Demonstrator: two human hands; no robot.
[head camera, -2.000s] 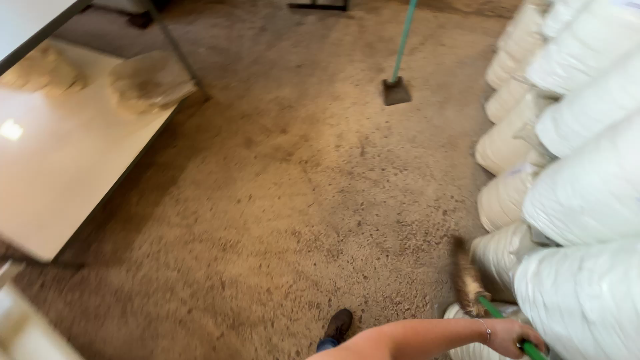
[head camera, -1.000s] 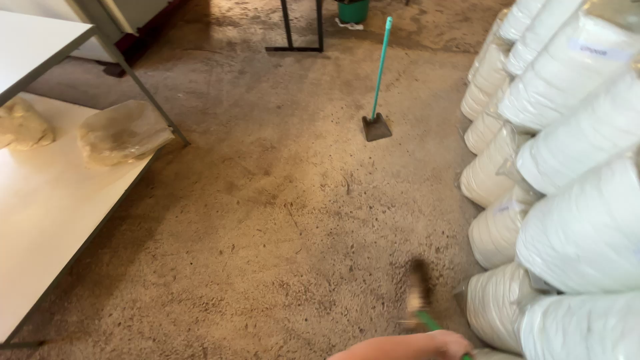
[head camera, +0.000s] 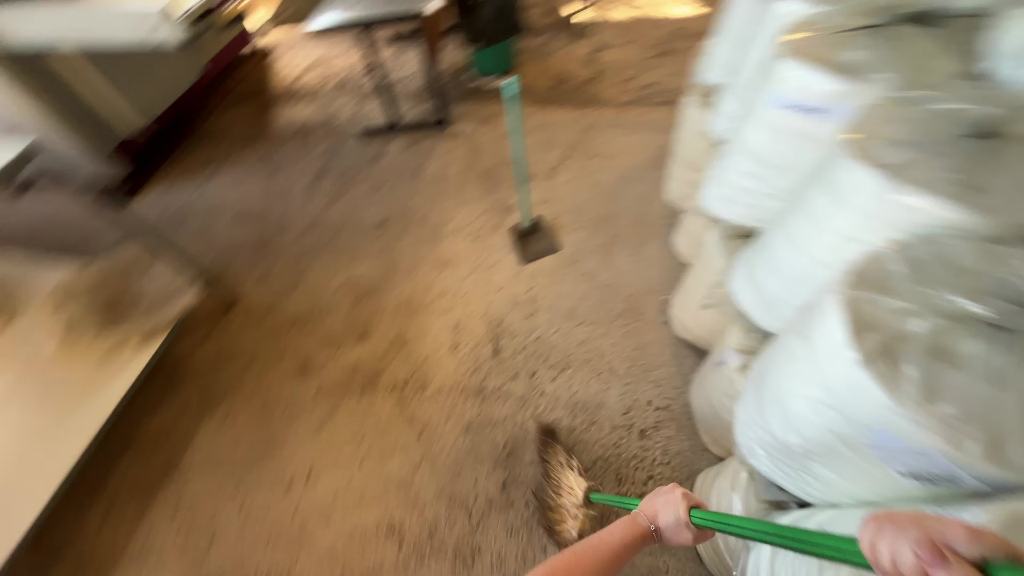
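Observation:
A broom with tan bristles (head camera: 564, 490) and a green handle (head camera: 776, 534) reaches in from the lower right, its head on the brown floor. My left hand (head camera: 674, 516), with a thin bracelet at the wrist, is closed around the handle near the head. Farther up the same handle, at the right edge, is my right hand (head camera: 928, 546), also wrapped round it and partly cut off by the frame. Ahead, a long-handled dustpan (head camera: 534, 240) with a pale green handle (head camera: 517, 152) stands upright on the floor. Dark bits lie scattered near the bristles. The picture is blurred.
Stacked plastic-wrapped white rolls (head camera: 816, 400) line the right side, close to the broom handle. A low pale shelf (head camera: 72, 408) with a blurred bundle stands at left. Farther back are a table's metal legs (head camera: 400, 80) and a green bucket (head camera: 494, 58).
The broom head has moved left, away from the rolls, with my left hand on the handle. My right hand has come into view. The dustpan still stands upright.

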